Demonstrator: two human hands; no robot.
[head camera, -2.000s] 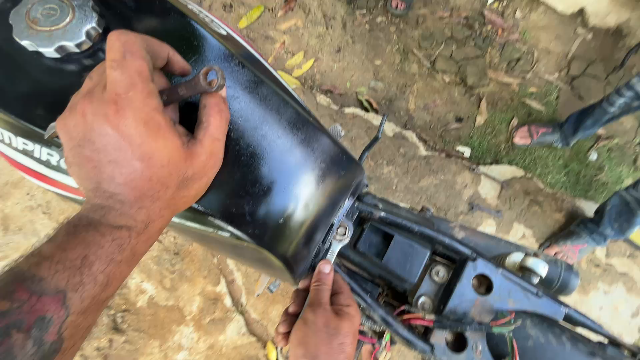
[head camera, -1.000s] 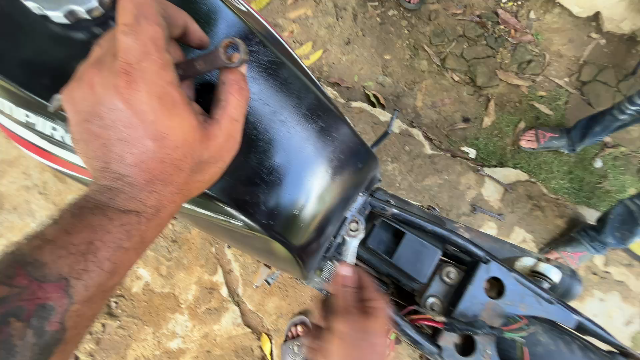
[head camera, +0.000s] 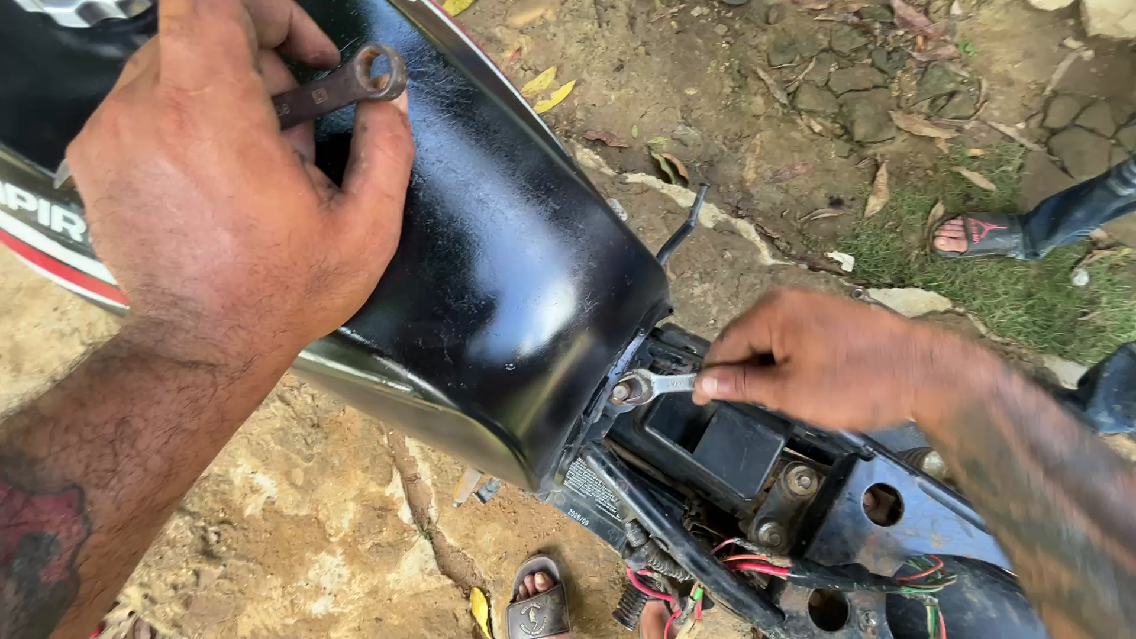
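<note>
My left hand (head camera: 240, 177) rests over the black motorcycle fuel tank (head camera: 497, 248) and holds a dark, rusty wrench (head camera: 324, 96), its ring end poking out past the thumb. At the tank's rear mount, a silver combination wrench (head camera: 667, 383) has its head on a bolt (head camera: 621, 391). Its shank is pinched between the thumb and fingers of my right hand (head camera: 816, 359), which comes in from the right, slightly blurred.
Behind the tank lie the bare frame (head camera: 932, 506), a black plastic box (head camera: 732, 444) and loose coloured wires (head camera: 754, 565). A metal fuel cap (head camera: 84, 11) is at the top left. A sandalled foot (head camera: 537, 603) shows below; another person's foot (head camera: 976, 235) stands on grass at the right.
My right hand has moved from below the rear bolt to its right side, and the silver wrench has swung round with it, now pointing right. The left hand keeps its wrench over the tank.
</note>
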